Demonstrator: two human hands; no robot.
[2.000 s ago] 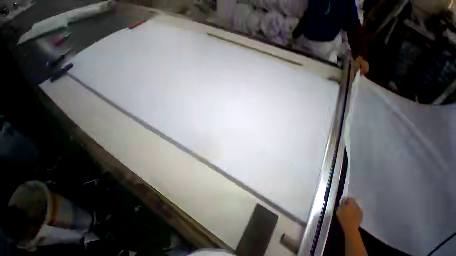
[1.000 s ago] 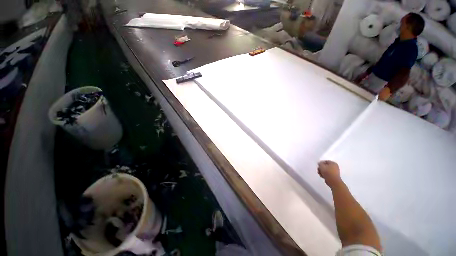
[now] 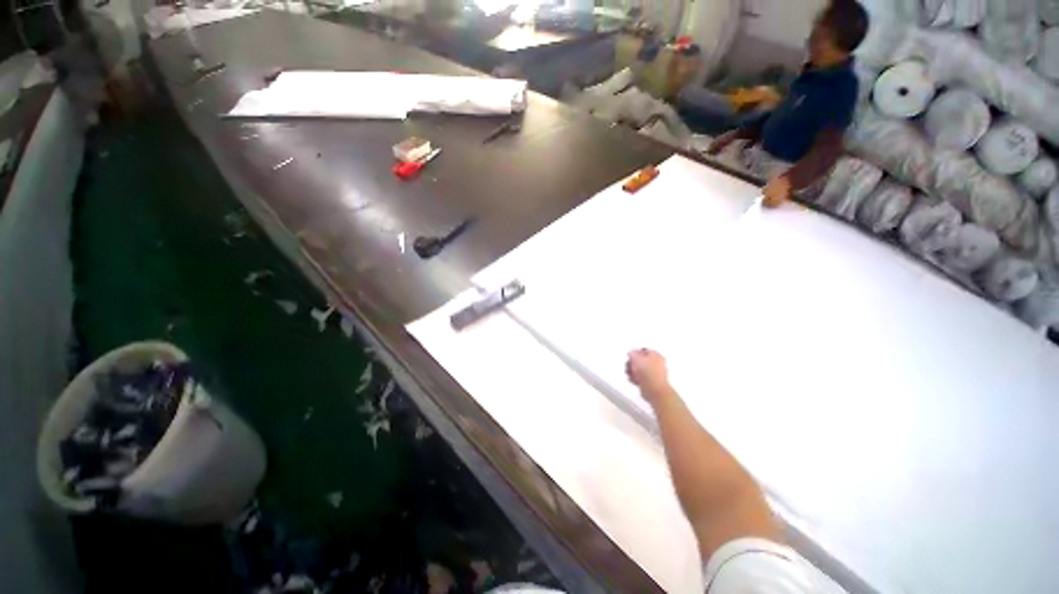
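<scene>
My right hand (image 3: pixel 648 374) reaches over the table from the bottom right, its fingers closed on the near part of the white fabric ply (image 3: pixel 836 383). The pinched edge is hard to make out against the white layers. Across the table, a person's hand (image 3: pixel 776 192) holds the far edge. A dark bar weight (image 3: pixel 488 304) lies at the near corner of the spread fabric. A small orange-brown block (image 3: pixel 640 179) lies at the far corner. My left hand is not in view.
Black-handled shears (image 3: pixel 439 240), red-handled scissors (image 3: pixel 416 165), a small box (image 3: pixel 411 149) and a folded white bundle (image 3: pixel 389 95) lie on the dark table (image 3: pixel 348 209). A scrap bin (image 3: pixel 192 464) stands on the floor at left. Wrapped rolls (image 3: pixel 957 121) are stacked behind the person.
My right hand and the other person's hand have carried the fabric edge along the table toward the weighted end. The view has moved that way too; the silver rail has left the picture.
</scene>
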